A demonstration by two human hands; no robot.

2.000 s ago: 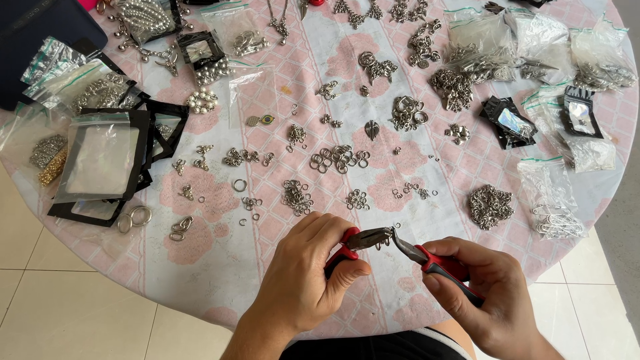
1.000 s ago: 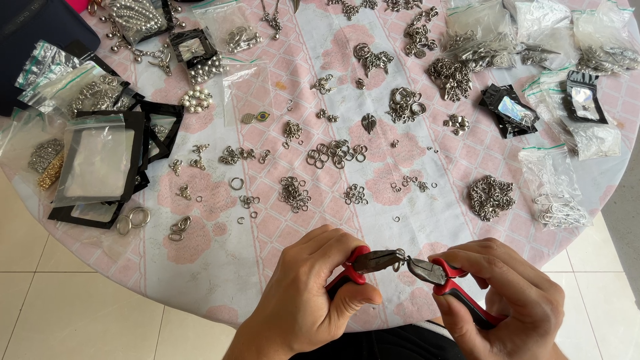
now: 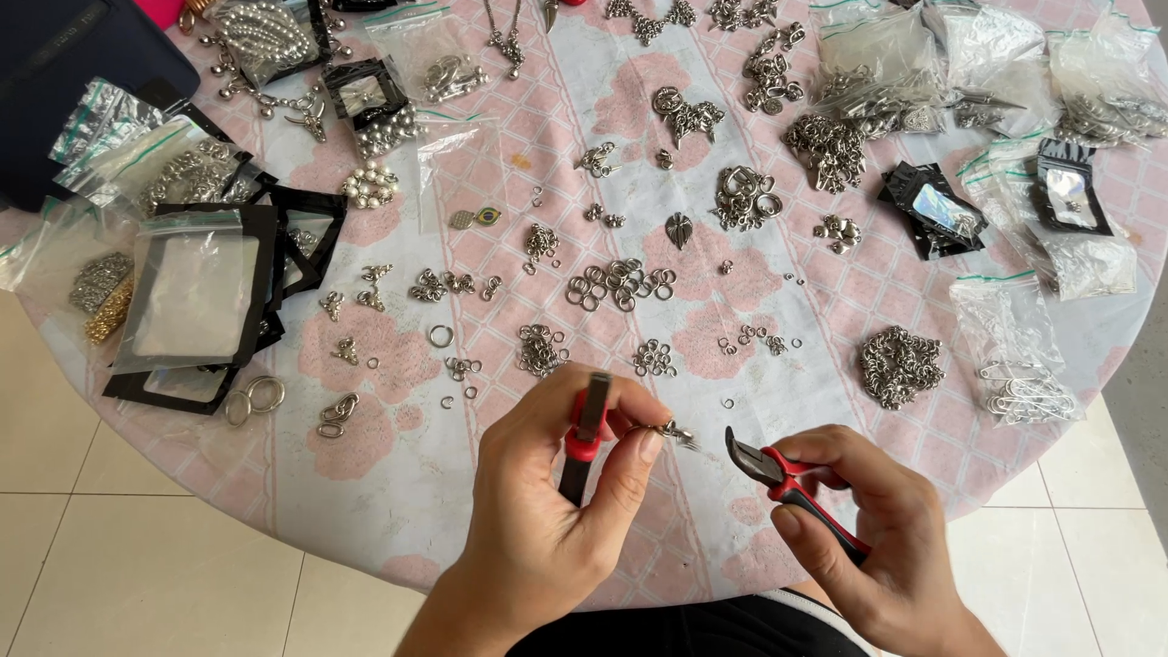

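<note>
My left hand [image 3: 557, 493] pinches a small metal jewelry piece [image 3: 675, 431], blurred, between thumb and index finger. The same hand keeps red-and-black pliers [image 3: 587, 433] in its palm, jaws pointing up. In my right hand [image 3: 867, 538] is a second pair of red-and-black pliers with bent jaws [image 3: 757, 459], a little right of the piece and apart from it. Beyond the hands lie piles of metal jump rings [image 3: 542, 350], larger rings [image 3: 623, 285], a leaf charm [image 3: 678, 230] and a heap of chain [image 3: 902, 368].
Zip bags and black-edged pouches [image 3: 196, 292] are stacked at the left, beside a dark case [image 3: 82, 82]. Bags of metal parts [image 3: 881, 73] and a bag of safety pins [image 3: 1017, 356] lie at the right. The round table's cloth edge [image 3: 356, 573] is near me.
Both pliers were together at the small piece; now they are apart. The left pliers have turned upright in my hand, and my left fingertips hold the piece.
</note>
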